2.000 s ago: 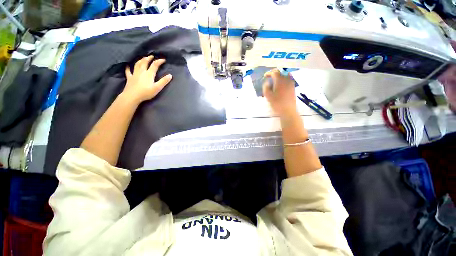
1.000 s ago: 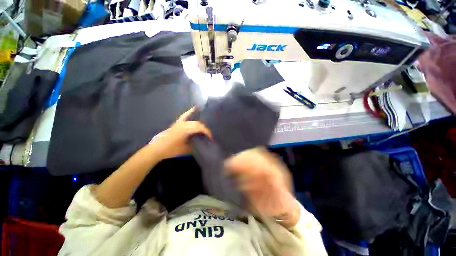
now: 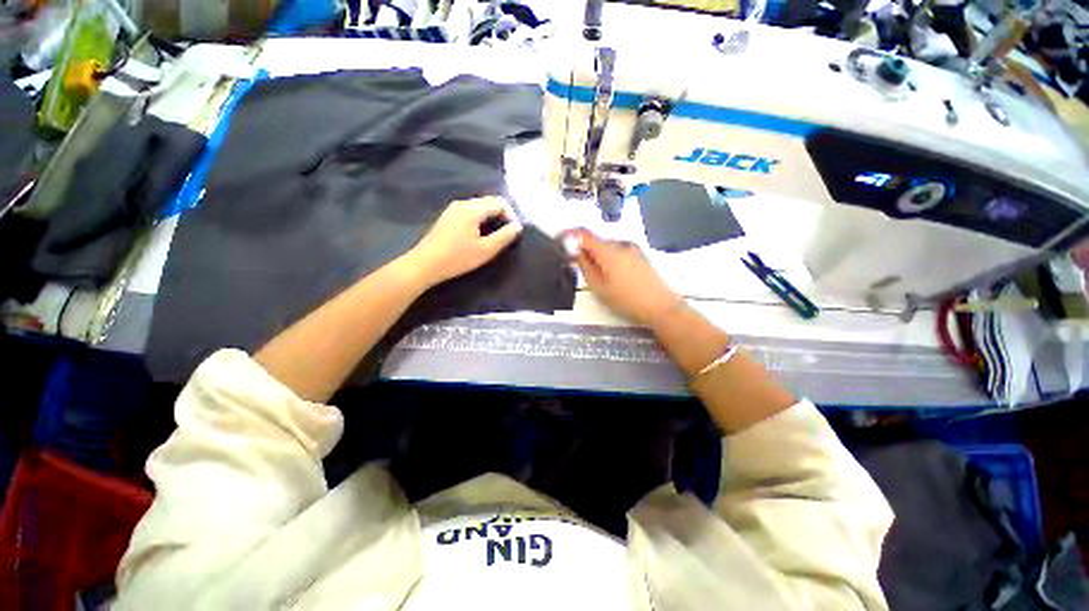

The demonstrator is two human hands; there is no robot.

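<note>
A large dark grey garment panel (image 3: 322, 203) lies flat on the table, left of the sewing machine's needle area. My left hand (image 3: 469, 239) rests on the panel near its right part, fingers bent at the cloth. My right hand (image 3: 609, 269) is at the panel's right edge, just in front of the presser foot (image 3: 578, 185), fingertips together at the cloth edge. Whether either hand pinches cloth is hard to tell. A small dark grey cut piece (image 3: 689, 216) lies right of the needle, under the machine arm.
The white JACK machine (image 3: 717, 119) stands at the back right. Thread snips (image 3: 779, 284) lie right of the small piece. Striped trim (image 3: 1007, 349) and red handles (image 3: 952, 332) lie at the right end. Dark cloth (image 3: 125, 197) is heaped left. A red crate (image 3: 66, 525) stands lower left.
One second ago my hands held a raised dark piece near the table's front edge. Now both hands are at the cloth by the needle, and no raised piece shows.
</note>
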